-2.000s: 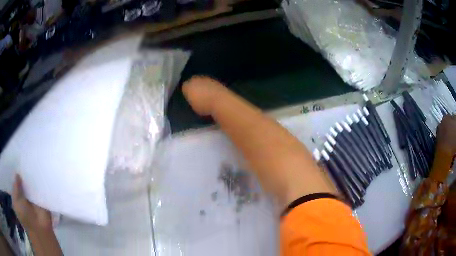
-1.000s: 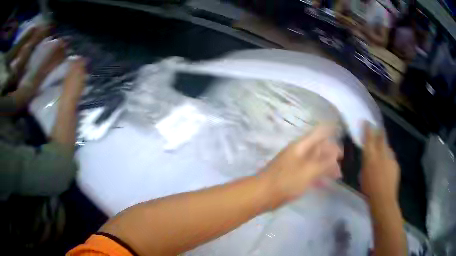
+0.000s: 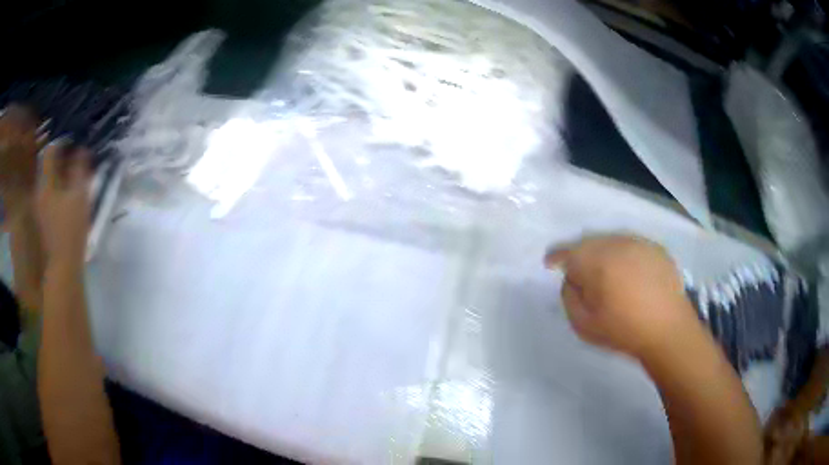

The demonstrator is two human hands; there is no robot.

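Observation:
My right hand [image 3: 623, 291] is over the white tabletop [image 3: 273, 318], right of centre, blurred, its fingers curled and the index finger and thumb to the left. Whether it holds anything cannot be told. My left hand is not in view. A large shiny clear bag [image 3: 464, 118] with white contents lies ahead, over the table's far edge and the belt. A white sheet [image 3: 636, 100] curves behind it, its tip down at the table's far edge. A few white rods [image 3: 324, 162] lie left of the bag.
Another person's two hands [image 3: 64, 200] are at the left edge beside dark tubes [image 3: 68, 109]. Black tubes with white tips [image 3: 750, 313] lie in a row at right, beside another person's arm [image 3: 800, 418]. A dark green belt [image 3: 250, 59] runs behind. Another clear bag [image 3: 773, 145] stands far right.
The view has shifted from the right side of the bench to the left. The sheet, earlier held up, now lies beyond the bag with no hand on it. My left hand has left the picture.

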